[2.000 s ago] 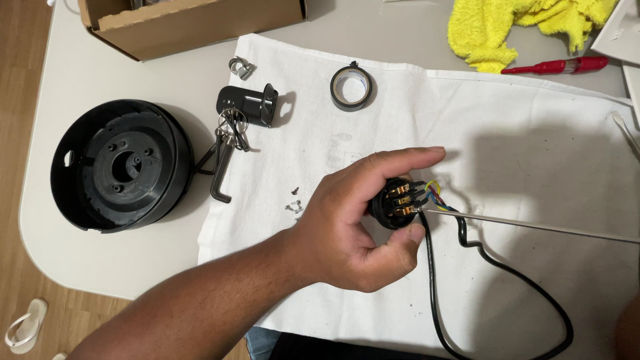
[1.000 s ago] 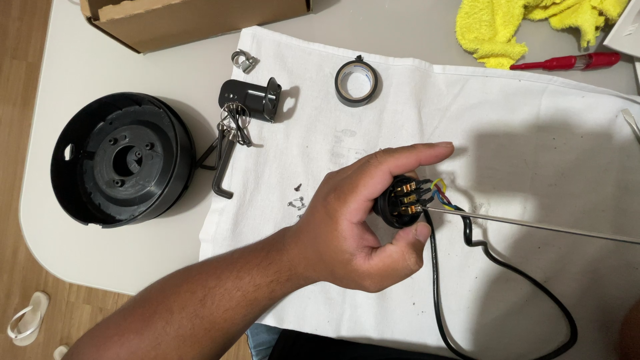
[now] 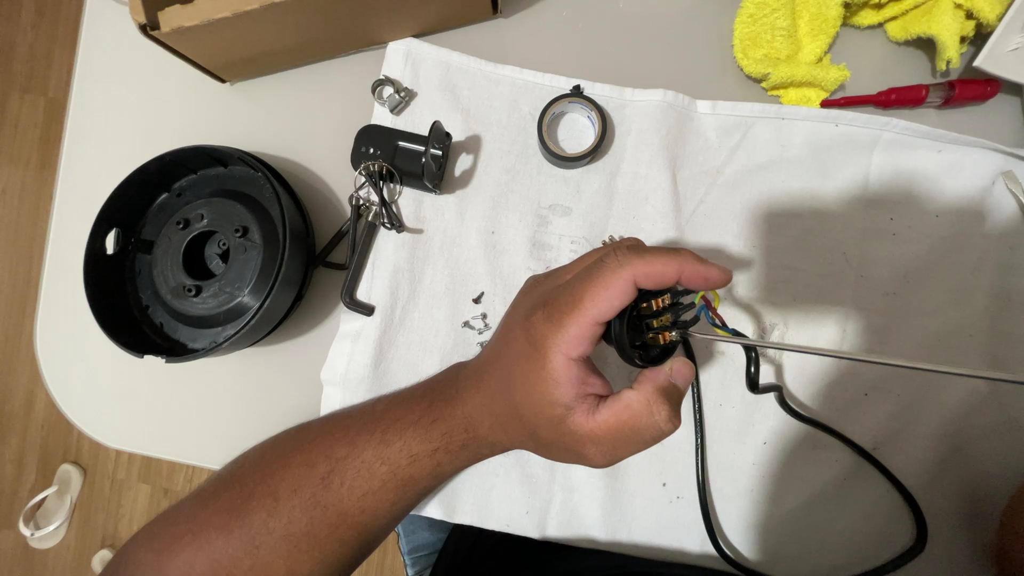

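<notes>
My left hand (image 3: 592, 360) grips a round black plastic connector body (image 3: 640, 340) by its rim, its brass terminals facing right. Yellow-green, blue and red wires run from the terminals into a black cable (image 3: 832, 436) that loops over the cloth. From the right edge a long thin metal shaft (image 3: 848, 352), like a screwdriver's, reaches in, its tip at the lowest terminal. Its handle is out of view. Of my right hand at most a blurred, dark sliver (image 3: 1012, 524) shows at the lower right edge; what it holds cannot be seen.
On the white cloth (image 3: 496, 200) lie black tape (image 3: 572, 128), a hose clamp (image 3: 391, 94), a black bracket (image 3: 400, 156), keys, a hex key (image 3: 358, 268) and small screws (image 3: 478, 320). A round black housing (image 3: 196, 252) stands left; a cardboard box (image 3: 320, 32), yellow cloth (image 3: 788, 48) and red screwdriver (image 3: 920, 94) lie behind.
</notes>
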